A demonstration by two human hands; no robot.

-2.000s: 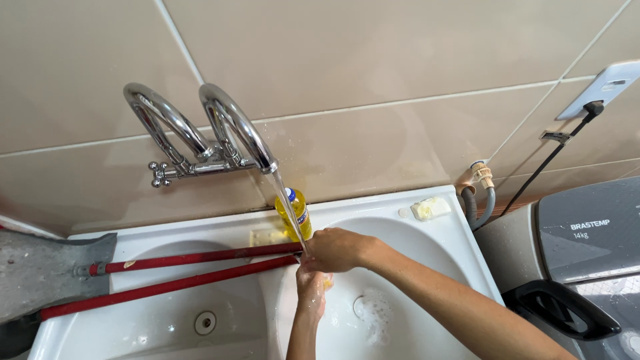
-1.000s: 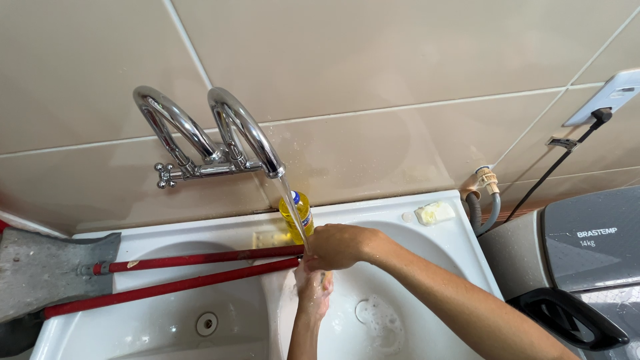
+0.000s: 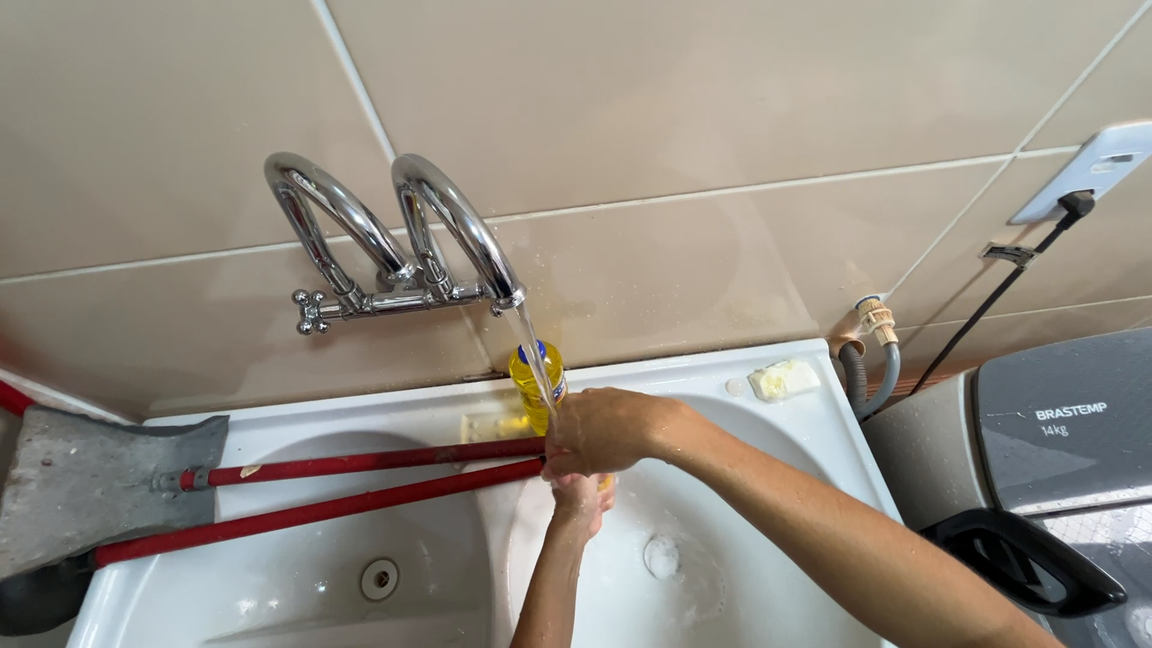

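Note:
Water runs from the right spout of a chrome faucet (image 3: 459,225) onto my right hand (image 3: 612,432), which is curled over the ends of two red handles (image 3: 360,504); its grip is hidden. Just below and touching it, my left hand (image 3: 580,504) has its fingers closed around a small yellow-orange object (image 3: 607,483), mostly covered. The upper handle joins a grey dustpan (image 3: 99,477) at the left; the lower one ends in a dark part (image 3: 45,594). Behind my hands stands a bottle of yellow liquid (image 3: 531,396) with a blue cap.
A white double-basin sink (image 3: 648,369) lies below, with a drain (image 3: 379,579) at left and suds (image 3: 663,556) at right. A pale soap bar (image 3: 785,381) rests on its back right rim. Hoses (image 3: 882,378), a plugged-in black cord (image 3: 981,310) and a Brastemp washing machine (image 3: 1071,423) are at right.

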